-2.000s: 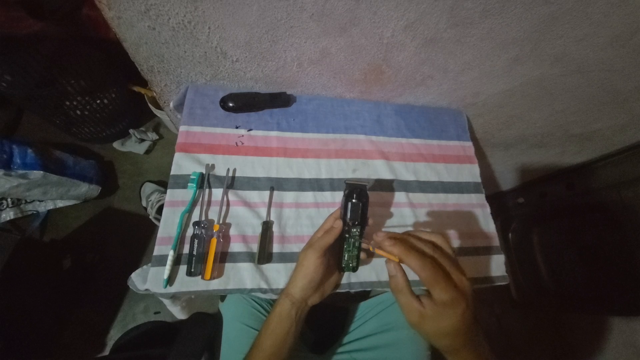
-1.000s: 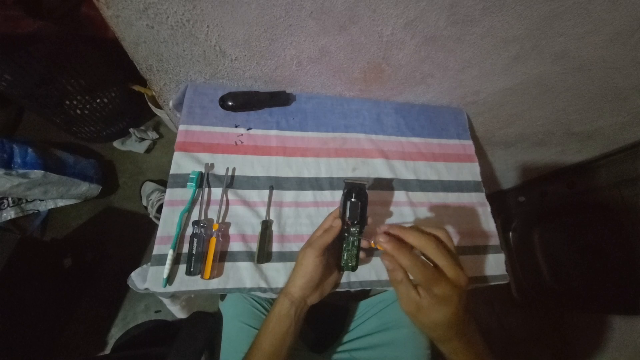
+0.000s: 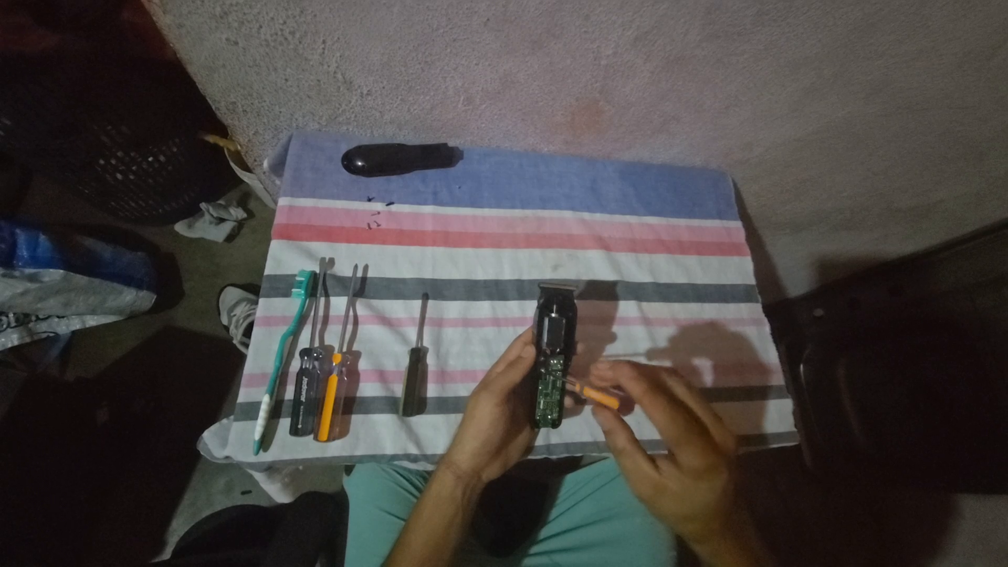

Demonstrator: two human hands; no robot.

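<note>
My left hand (image 3: 496, 409) holds an opened hair clipper (image 3: 554, 323) upright over the cloth's near part, its green circuit board (image 3: 550, 392) bare and its metal blade at the top. In my right hand (image 3: 669, 441) is a small screwdriver with an orange handle (image 3: 600, 395); its tip points left at the board's right edge, and whether it touches cannot be told. A black clipper housing (image 3: 402, 159) lies on the blue band at the far side. Several small dark pieces (image 3: 376, 213), perhaps screws, lie just below it.
On the striped cloth (image 3: 504, 264), to the left, lie a teal and white toothbrush (image 3: 279, 366), a black-handled screwdriver (image 3: 303, 394), an orange-handled screwdriver (image 3: 331, 398) and a dark green-handled screwdriver (image 3: 413, 382). A rough wall (image 3: 567, 79) stands behind. A dark basket (image 3: 134, 157) is at the far left.
The orange-handled tool in my right hand has changed its angle, and my fingers around it have opened somewhat. My left hand has kept the clipper in about the same spot.
</note>
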